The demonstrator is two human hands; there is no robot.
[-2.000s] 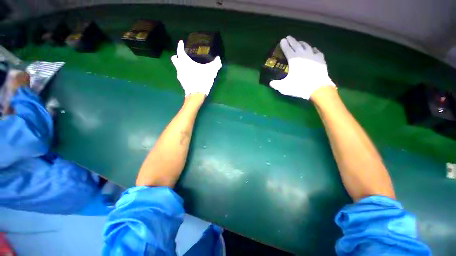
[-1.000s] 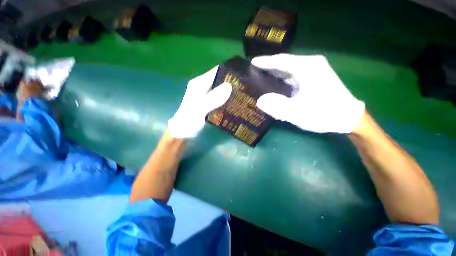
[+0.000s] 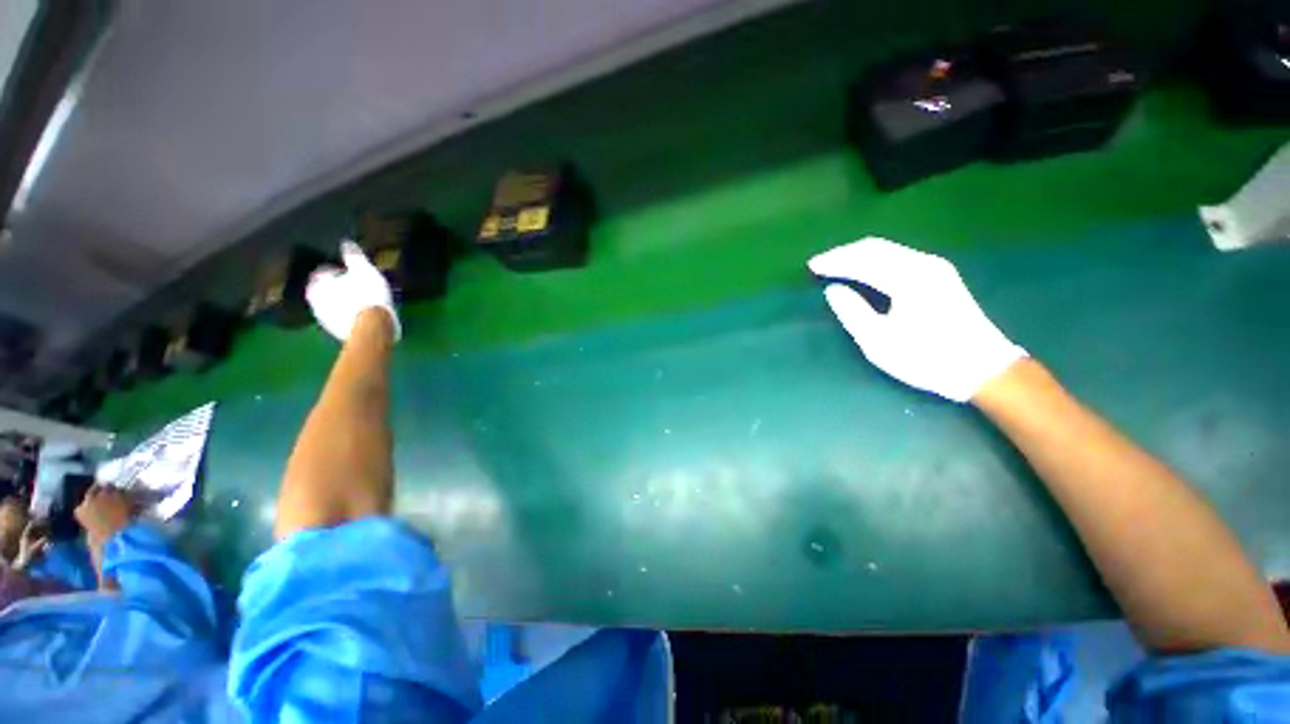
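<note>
My left hand (image 3: 354, 297), in a white glove, is at the left front corner of a closed black box with gold print (image 3: 409, 256) on the green conveyor. Its fingers are partly hidden, so I cannot tell if it grips the box. Another closed gold-printed box (image 3: 546, 219) stands just to the right, untouched. My right hand (image 3: 913, 318), also gloved, is empty above the near edge of the conveyor, with a gap between thumb and fingers. Two black boxes stand close together beyond it; the left one (image 3: 927, 119) has a shiny glint on top.
More black boxes (image 3: 202, 337) line the conveyor (image 3: 707, 255) to the far left. Another is at the upper right edge. A grey-white support post (image 3: 1253, 212) is at right. A neighbour's hand (image 3: 106, 512) and silvery wrap (image 3: 167, 460) are at lower left.
The view has swung right. The box that was in both my hands is no longer between them. My hands have moved apart, the left to the row of boxes and the right empty.
</note>
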